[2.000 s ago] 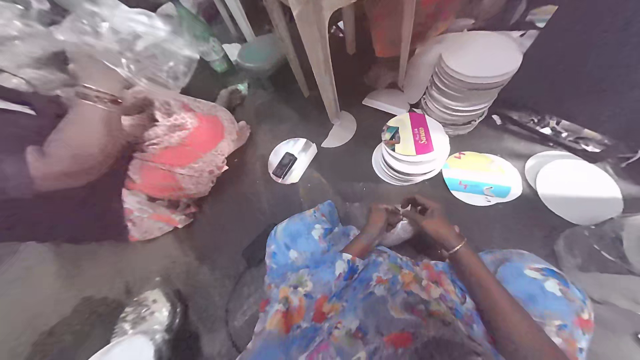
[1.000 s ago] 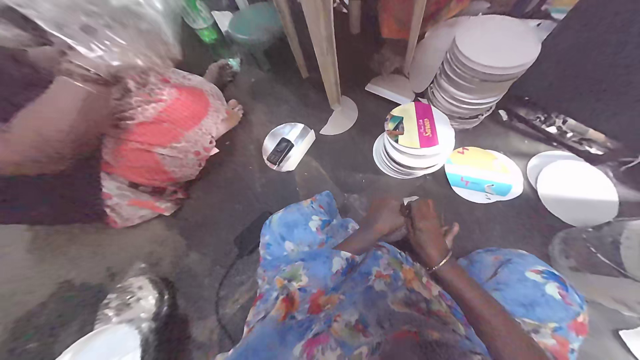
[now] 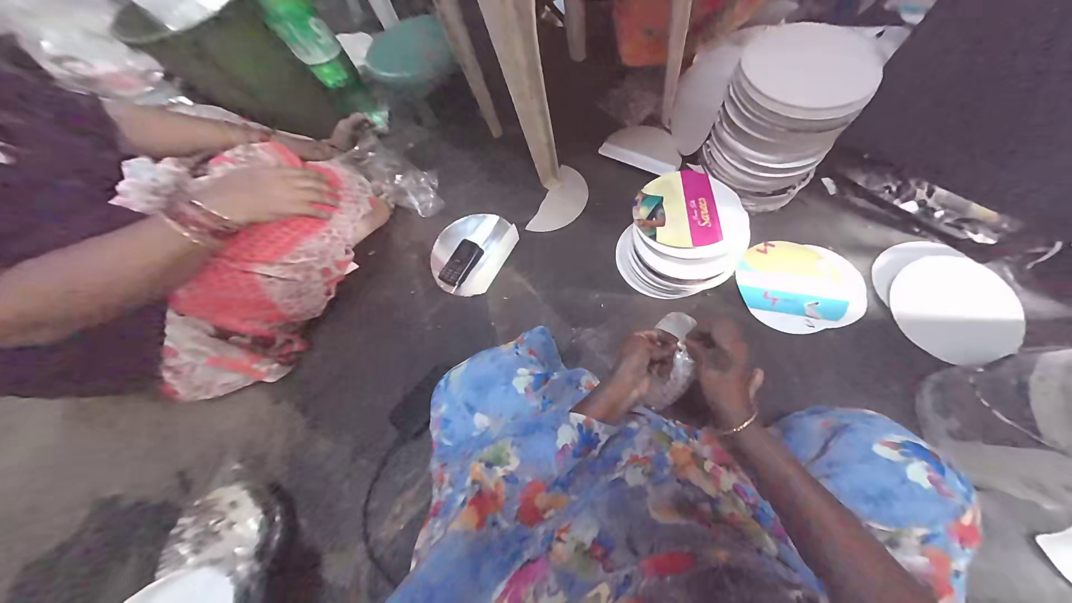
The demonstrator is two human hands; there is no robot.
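My left hand (image 3: 641, 368) pinches a small clear plastic bag (image 3: 677, 373) with a pale flap at its top, held low over my lap. Beside it on the right, my right hand (image 3: 724, 364) touches or nearly touches the bag; its fingertips are blurred, so its hold is unclear. Just beyond my hands stands a short stack of round white discs (image 3: 682, 260) with a printed yellow and magenta piece on top. To its right lies a disc with a yellow and blue print (image 3: 800, 289).
Plain white discs (image 3: 959, 310) lie at right, and a tall disc stack (image 3: 804, 100) stands behind. A mobile phone (image 3: 461, 261) rests on a silvery cut disc. Wooden legs (image 3: 528, 92) rise at the back. Another person's hand (image 3: 272, 193) rests at left, near a green bottle (image 3: 314, 42).
My hands have moved apart somewhat, and the plastic bag between them shows more plainly. The other person's arms have come down onto the patterned red cloth.
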